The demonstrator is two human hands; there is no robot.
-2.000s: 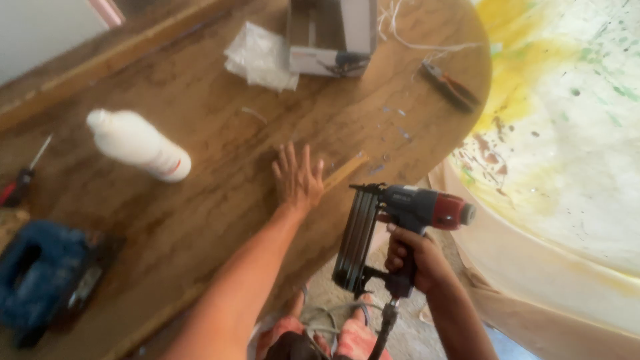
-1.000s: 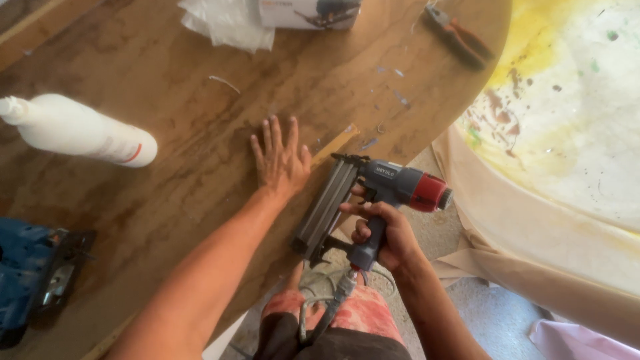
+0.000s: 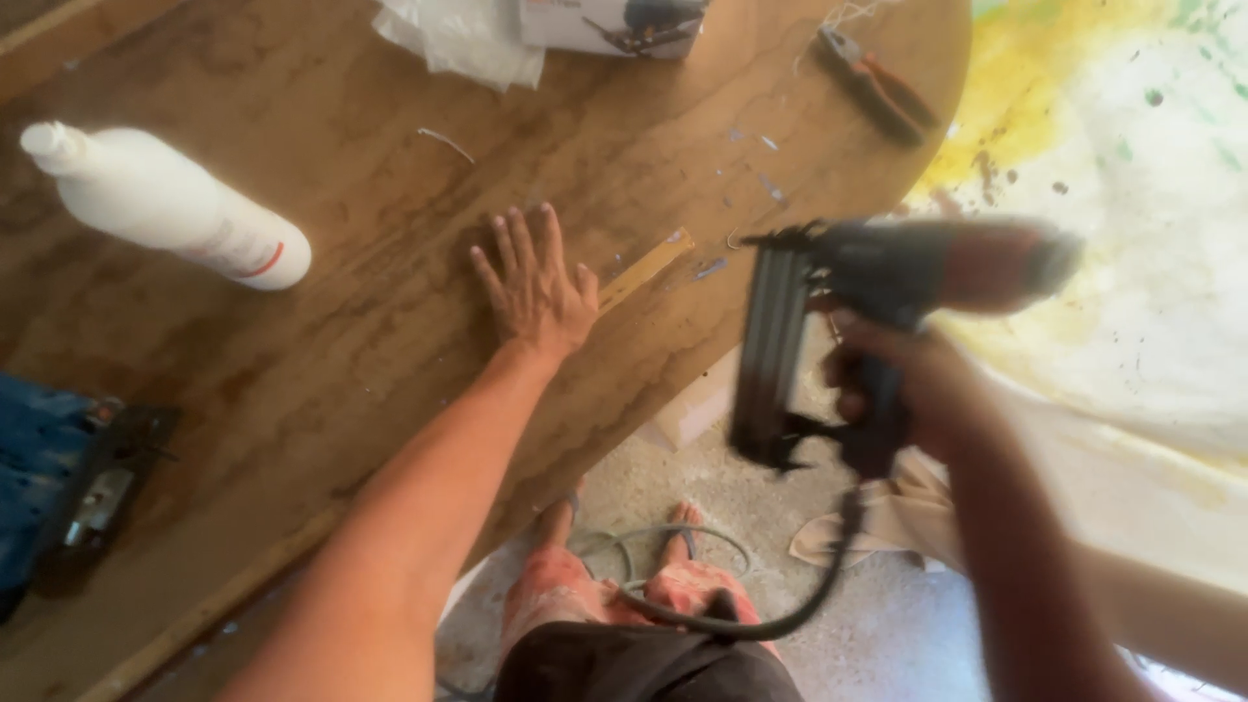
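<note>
My left hand (image 3: 541, 292) lies palm down on the wooden tabletop (image 3: 370, 322), its fingers spread. Beside its thumb a thin wooden strip (image 3: 648, 268) lies on the top, one end under or against the hand. My right hand (image 3: 887, 380) is closed around the handle of a pneumatic nailer (image 3: 877, 263), held up over the table's edge to the right of the strip. The nailer is blurred, its red-banded end pointing right, its ribbed magazine hanging on the left. A hose (image 3: 809, 604) runs down from the handle.
A white plastic bottle (image 3: 185, 210) lies at left, above a blue jigsaw (image 3: 68, 478). Clear plastic bags (image 3: 468, 39), a printed box (image 3: 614, 24) and pliers (image 3: 882, 88) are at the far side. Paint-stained cloth (image 3: 1102, 292) covers a surface at right. The hose loops near my feet.
My right hand has moved the nailer to the right, away from the wooden strip and my left hand. My left hand stays flat on the tabletop.
</note>
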